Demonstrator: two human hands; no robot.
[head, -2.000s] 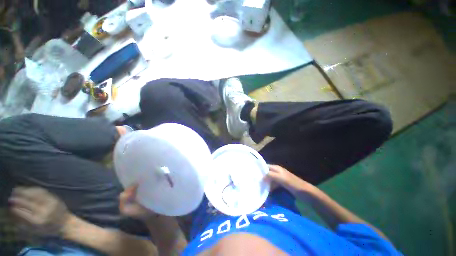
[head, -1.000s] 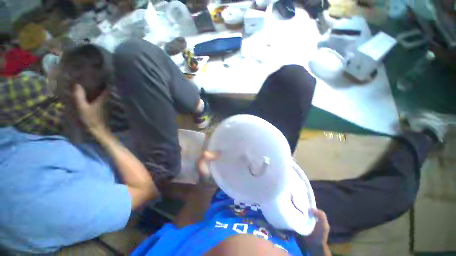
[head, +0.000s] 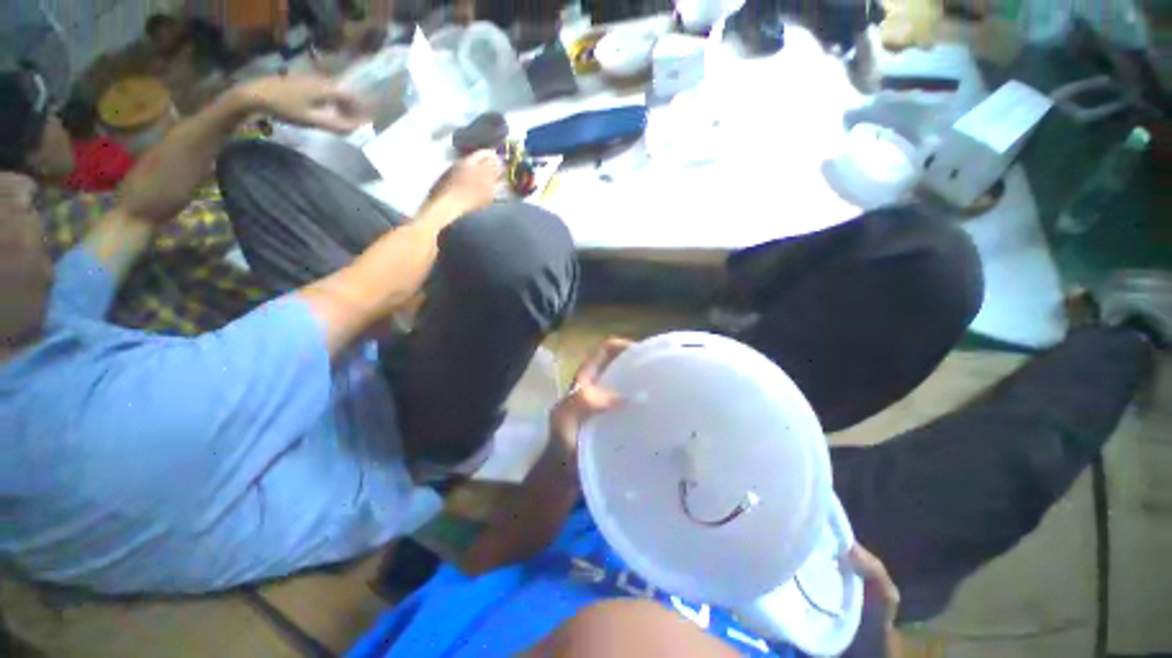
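Note:
A large round white plastic shell is above my lap, its face towards me. A short dark reddish lead wire curves from near its centre and ends in a small white connector. My left hand grips the shell's upper left rim. A second white shell lies partly behind the first at the lower right; a thin wire shows on it. My right hand holds its right rim, mostly hidden behind it.
A person in a light blue shirt sits at my left, reaching towards the low white table. On it are a blue case, a wiring bundle, a white round part and a white box. Cardboard covers the floor.
The large shell has moved lower right in view and still overlaps the smaller one. Its wire shows more clearly. The neighbour's arms have swung up and out towards the table.

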